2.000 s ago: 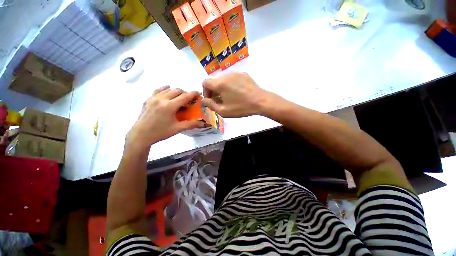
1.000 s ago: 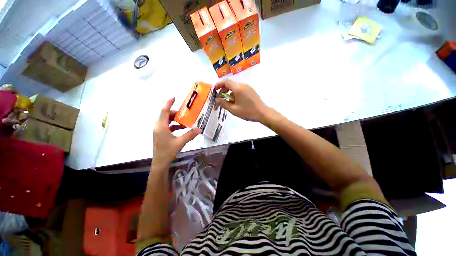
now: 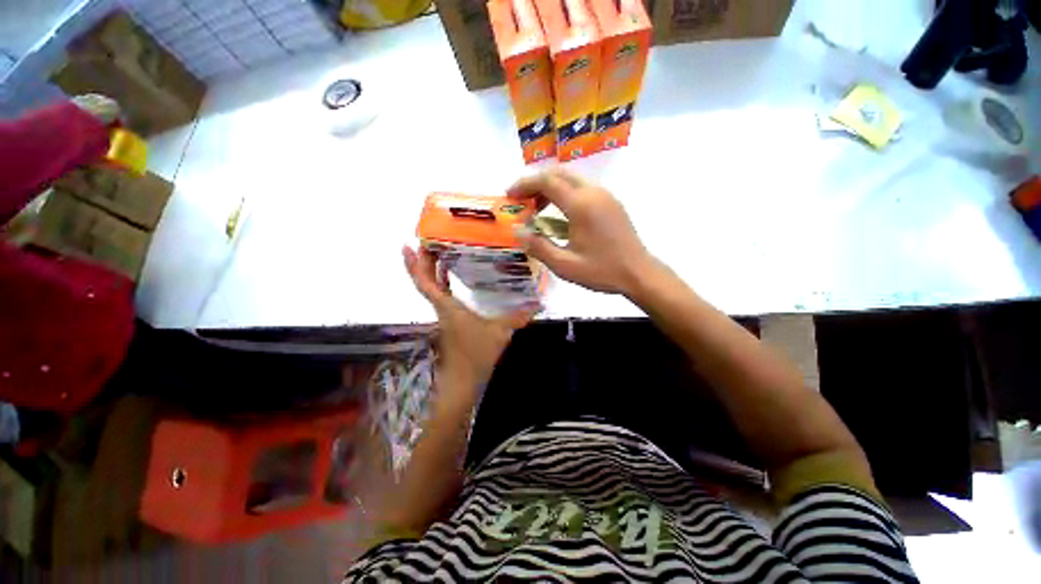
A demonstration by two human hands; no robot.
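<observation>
An orange retail box stands upright at the bench's front edge, its slotted orange top and printed side towards me. My left hand holds the box low on its near side, thumb and fingers at opposite corners. My right hand is at the box's upper right corner, fingertips on the top edge. A thin yellowish strip, perhaps a small cutter, shows between its fingers, partly hidden. Three more orange retail boxes stand in a row behind, apart from the held one.
A brown carton stands behind the row. A whitish tape roll lies left on the white bench, and a yellow paper pad lies right. A person's red sleeve reaches in at left. An orange stool-like object is below.
The box has turned so its slotted top now lies level across my view. My left hand has moved from its left side to below it. The person in red reaches further in.
</observation>
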